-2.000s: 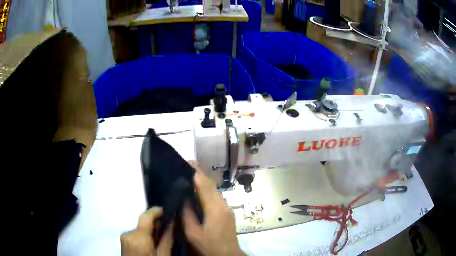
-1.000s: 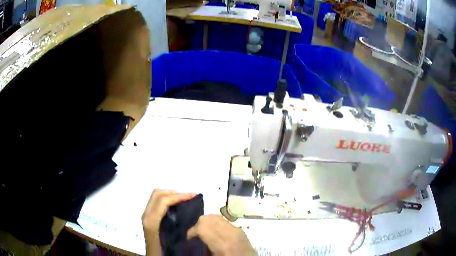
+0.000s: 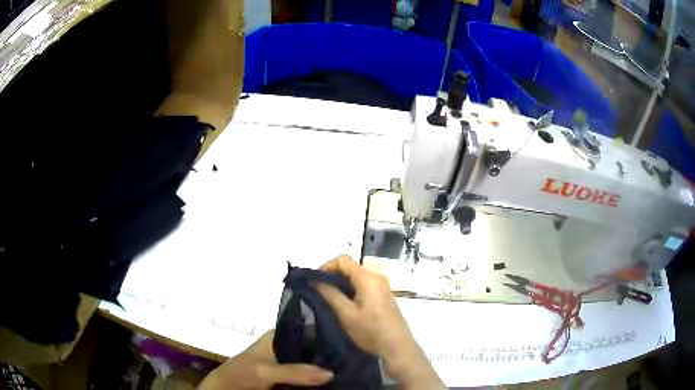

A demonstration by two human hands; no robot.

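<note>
A black fabric piece [image 3: 324, 335] is held over the near edge of the white table, left of the needle and below it. A greyer, glossy area shows on its left side. My left hand [image 3: 263, 369] grips its lower part, with the thumb across the front. My right hand [image 3: 369, 312] grips the top, with fingers in a fold of the fabric. Both wrists run out at the bottom edge. The presser foot and needle [image 3: 411, 242] of the white sewing machine [image 3: 526, 171] stand with no fabric under them.
A cardboard box [image 3: 206, 57] full of black fabric stands at left. Snips [image 3: 533, 288] with red cord [image 3: 562, 324] lie right of the needle. A second small tool [image 3: 635, 295] lies farther right. Blue bins [image 3: 328, 49] stand behind the table [image 3: 282, 175].
The view has tilted down. The fabric has turned and spread in my hands; my right hand has moved to its top and my left hand to its lower part.
</note>
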